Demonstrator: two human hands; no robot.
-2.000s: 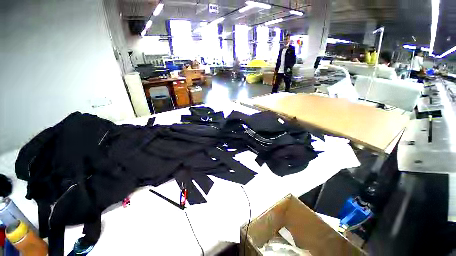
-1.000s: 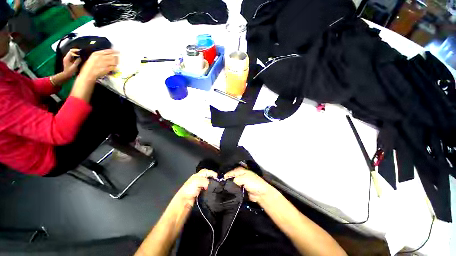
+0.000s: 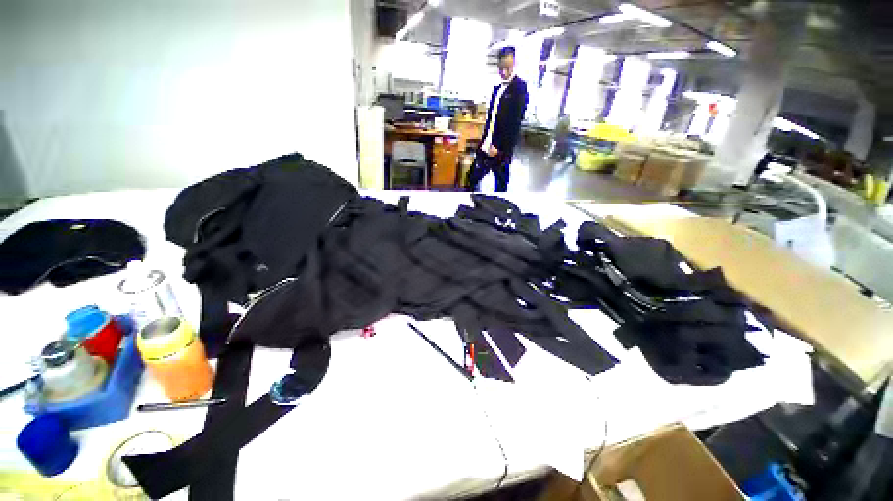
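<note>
No hand is in view. A large pile of black bag pieces (image 3: 392,259) lies across the white table, with thin pale trim lines and hanging straps. Wide black straps (image 3: 230,411) cross at the table's near left, with a blue-white ring-like item (image 3: 284,389) on one. A narrow black strip (image 3: 439,350) lies in front of the pile beside small red-handled snips (image 3: 470,354). A thin dark cord runs from there to the table's front edge.
At left, a blue tray (image 3: 103,396) holds containers, beside an orange-yellow bottle (image 3: 176,360), a blue cup (image 3: 47,445) and a slim pen (image 3: 181,404). An open cardboard box (image 3: 676,470) is at the front right. A person (image 3: 501,122) stands beyond the table.
The view has swung up from the lap to the table and room. Both hands, which held black cloth with pale trim, and the seated coworker have left the picture.
</note>
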